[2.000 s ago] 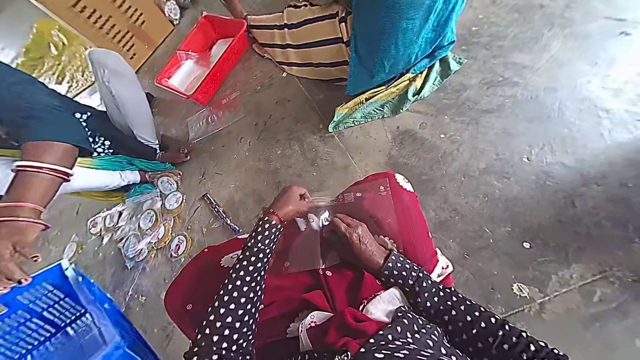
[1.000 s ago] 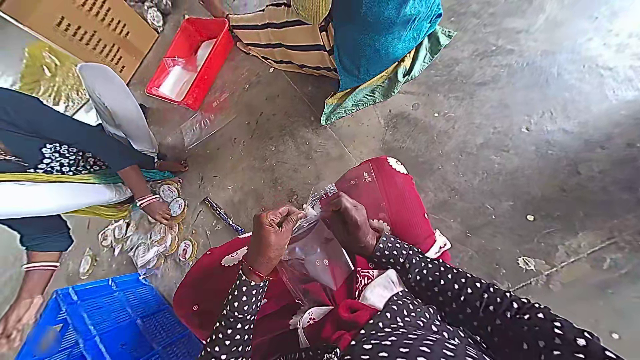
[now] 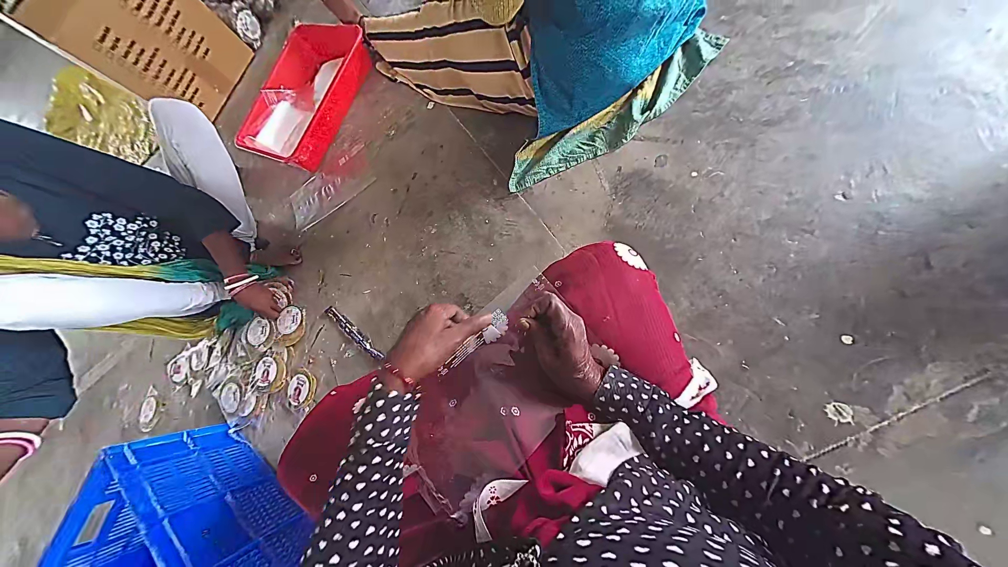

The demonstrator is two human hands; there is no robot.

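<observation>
My left hand [image 3: 435, 340] holds a small white printed label [image 3: 494, 326] between thumb and fingers, along with the edge of a clear plastic bag [image 3: 488, 409]. The bag lies across my lap, over red cloth [image 3: 622, 307]. Close on the right of the label, my right hand [image 3: 557, 342] has its fingertips pinched together near the bag's upper part; whether they grip the plastic is hard to tell.
A blue plastic crate [image 3: 173, 488] stands at lower left. Round labelled packets [image 3: 268, 370] lie heaped on the floor, with a co-worker's hand [image 3: 260, 299] on them. A red tray [image 3: 346, 87] holds plastic sheets. Another person's striped cloth [image 3: 453, 55] is at the top.
My hands have moved a little apart, and the bag, bunched between them a second ago, now lies spread over my lap. The label shows in my left hand.
</observation>
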